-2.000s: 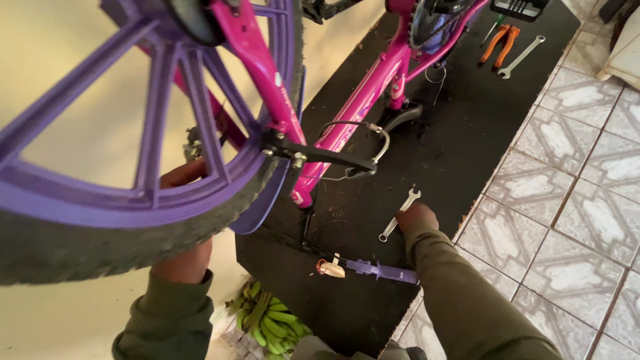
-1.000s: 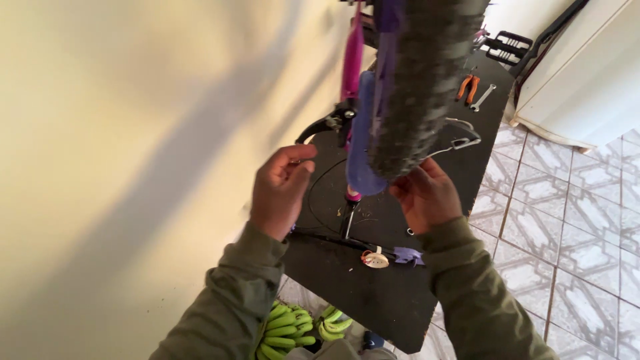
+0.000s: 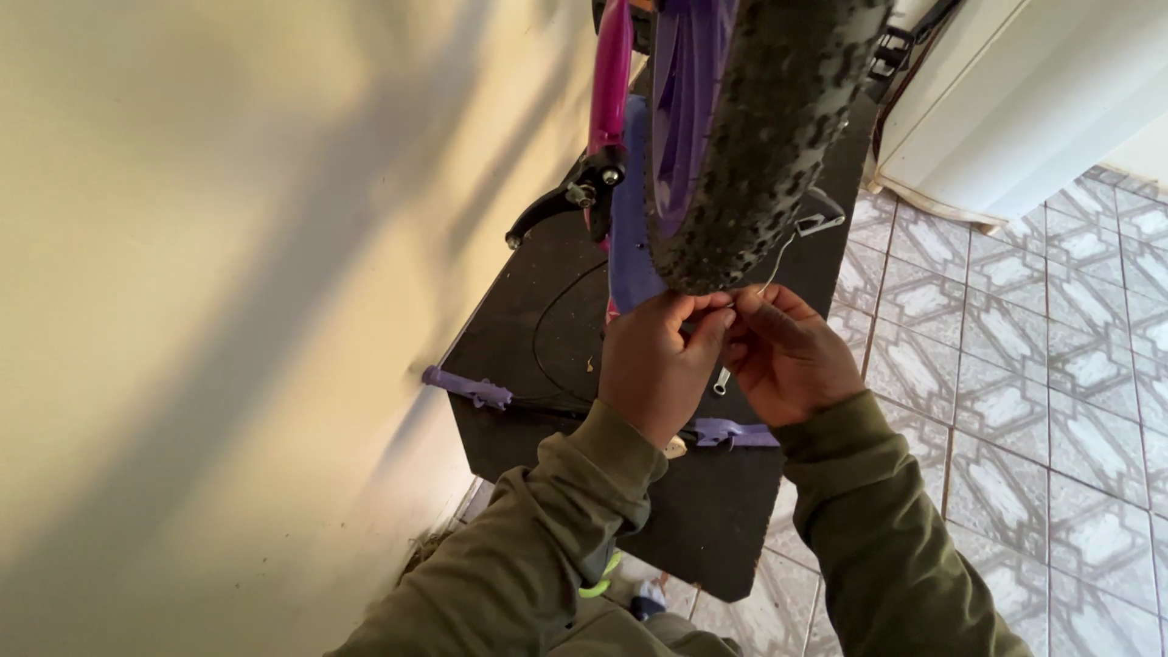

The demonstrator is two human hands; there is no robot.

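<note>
Below the knobby black tire (image 3: 766, 137) of the bicycle's purple wheel (image 3: 680, 109), my left hand (image 3: 662, 360) and my right hand (image 3: 794, 351) meet fingertip to fingertip. A thin brake cable (image 3: 778, 265) runs down from the metal link wire (image 3: 819, 219) on the right into the fingers of my right hand. My left fingers pinch at the same spot; what lies between them is too small to tell. A black brake arm (image 3: 547, 205) juts out left of the pink fork (image 3: 610, 82), beside the purple mudguard (image 3: 630, 219). A wrench (image 3: 721, 381) shows partly between my wrists.
The bicycle stands upside down on a black board (image 3: 566, 274), its handlebar with purple grips (image 3: 465, 387) lying near the front edge. A wall (image 3: 228, 274) rises close on the left. Tiled floor (image 3: 1031, 365) and a white cabinet-like object (image 3: 1004, 119) are on the right.
My left hand has moved right from beside the left brake arm and joined my right hand below the tire. Two seconds ago my right hand was by the wrench on the board.
</note>
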